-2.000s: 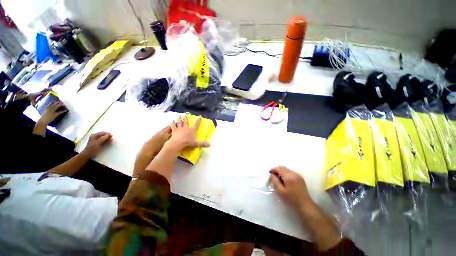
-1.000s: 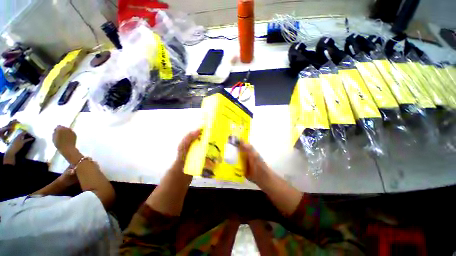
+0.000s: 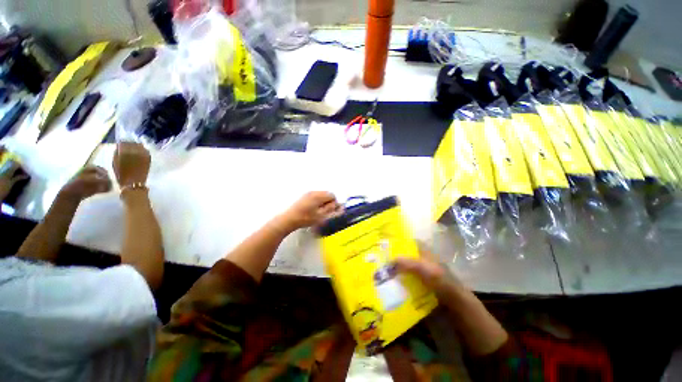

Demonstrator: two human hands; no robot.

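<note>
A yellow retail box [image 3: 378, 276] with a black tab end is tilted in front of me, over the table's near edge. My right hand [image 3: 430, 277] grips its right side, with the fingers over the printed face. My left hand [image 3: 318, 209] is at the black tab end at the upper left, its fingers curled; whether it grips the tab or something thin there is unclear. Bagged boxes [image 3: 514, 155] lean in a row at the right, with clear plastic hanging towards the table edge.
Scissors [image 3: 361, 130] lie on a white sheet [image 3: 323, 139]. A smartphone [image 3: 317, 80], an orange flask [image 3: 377, 45] and a large plastic bag of stock [image 3: 250, 89] stand farther back. Another person's hands [image 3: 131, 163] are over the table at the left.
The box was held upright between both hands; it is now lower, nearer me and turned. My left hand has moved from its side to the tab end. The neighbour's hands have moved.
</note>
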